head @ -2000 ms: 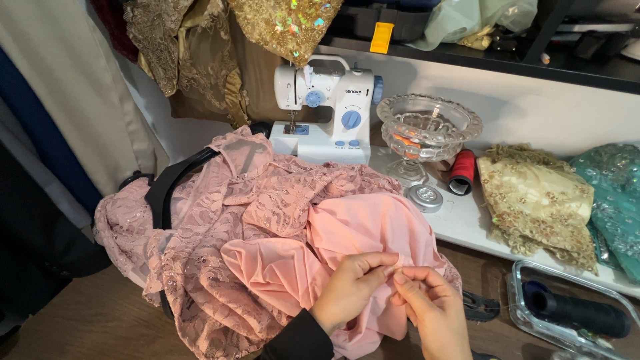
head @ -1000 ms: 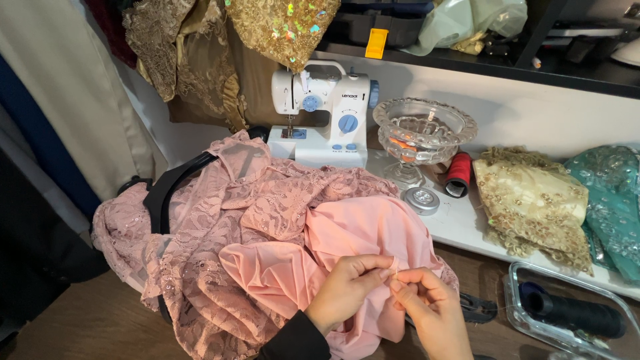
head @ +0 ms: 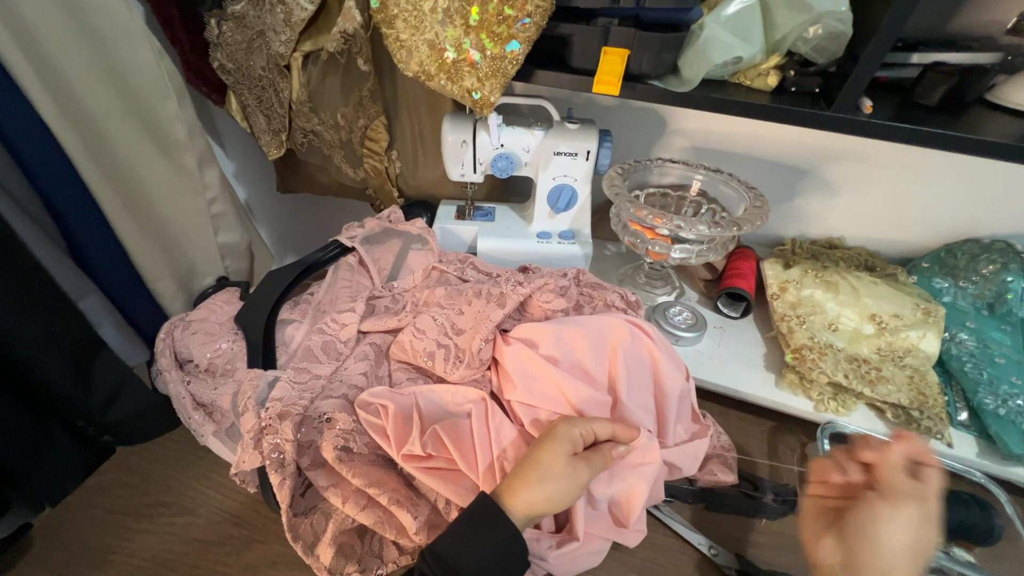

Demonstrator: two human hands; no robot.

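Note:
My left hand [head: 564,468] pinches a fold of the smooth pink lining fabric [head: 596,360] between thumb and fingers. My right hand [head: 874,500], blurred, is at the lower right with its fingers closed together. A thin thread [head: 764,462] runs taut from the cloth near my left fingertips to my right hand; a needle cannot be made out. Around the lining spreads a pink lace garment [head: 336,400] with sequins, lying on a black hanger [head: 260,312]. Scissors [head: 696,538] lie partly under the cloth, between my hands.
Behind the garment stand a white sewing machine [head: 536,192] and a glass pedestal bowl [head: 684,212]. A red thread spool [head: 738,282], a round silver puck light [head: 678,322] and folded gold lace [head: 856,328] sit on the white shelf. A clear container [head: 988,496] is beside my right hand.
My right hand has moved away from my left, to the right, and a stretched thread now shows between them. My left hand still holds the pink cloth. The scissors are more exposed.

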